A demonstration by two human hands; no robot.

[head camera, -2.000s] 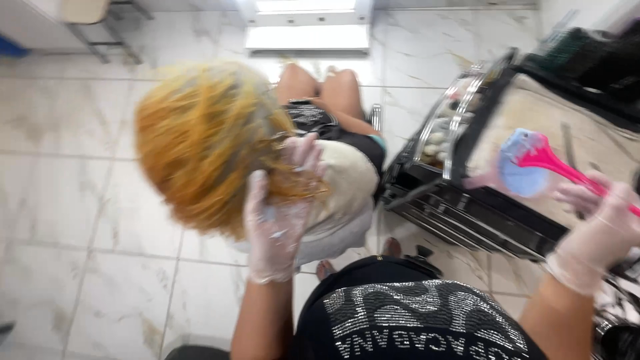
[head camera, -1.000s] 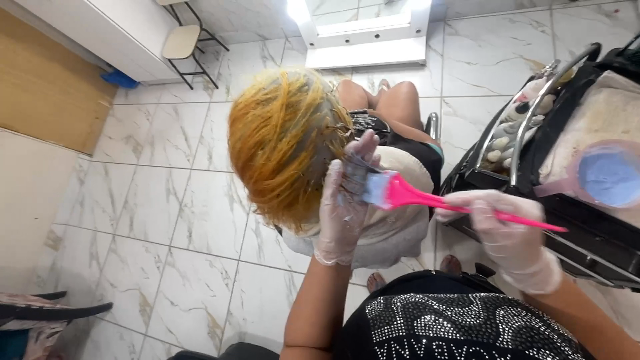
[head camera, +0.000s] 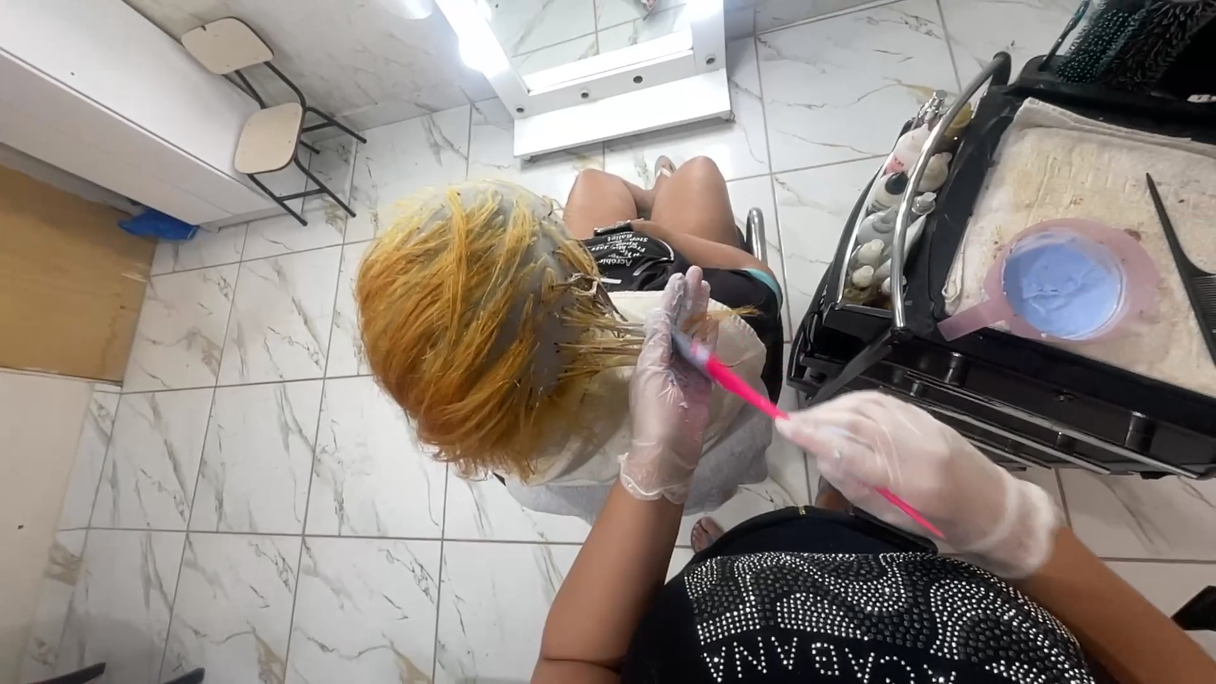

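My left hand (head camera: 673, 389), in a clear glove, holds a strand of hair stretched out from the head of a seated person. The hair (head camera: 456, 332) is orange and yellow, with greyish paste near the scalp. My right hand (head camera: 912, 475), also gloved, grips a pink tint brush (head camera: 746, 388) by its handle. The brush's bristles, with bluish paste, touch the strand over my left palm. A light towel (head camera: 746, 351) lies round the person's shoulders. On the cart at the right, a pink translucent bowl (head camera: 1135, 285) holds pale blue cream (head camera: 1064, 285).
The black salon cart (head camera: 978, 380) carries a towel (head camera: 1035, 171), a black comb (head camera: 1183, 256), hair brushes (head camera: 1126, 47) and small bottles (head camera: 888, 223) in a side rack. A white lit mirror frame (head camera: 622, 95) stands ahead. A stool (head camera: 270, 139) is at the upper left.
Two seconds ago the brush was at the bowl in my right hand. It then moved left to the strand at my left hand, where its bristles are now. The view has shifted.
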